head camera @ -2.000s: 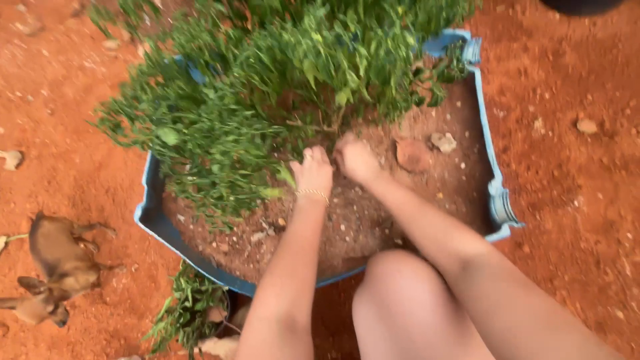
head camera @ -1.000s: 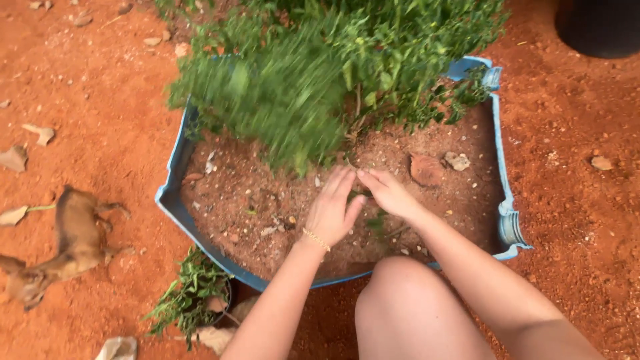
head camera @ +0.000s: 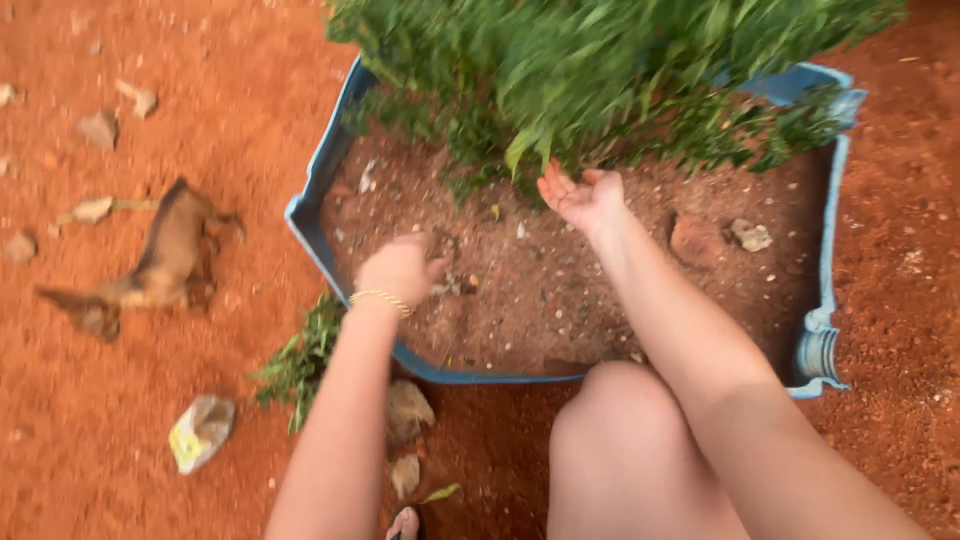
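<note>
My left hand, with a twisted gold-coloured bracelet at the wrist, is low over the soil at the left of a cut-open blue plastic container. Its fingers are curled and partly hidden, so whether it holds anything is unclear. Palm up and fingers apart, my right hand is at the lower edge of the leafy green plants and holds nothing. The foliage is blurred and hides the far part of the container. A reddish flat piece and a pale stone lie on the soil.
A brown dog is on the red ground at the left. Near my left forearm are a small leafy plant and a stone. A crumpled plastic bag lies farther left. My bare knee is against the container's near rim.
My hands were close together at the plants' base and have moved apart. The left went left over the soil; the right has turned palm up. The foliage no longer covers the soil at left.
</note>
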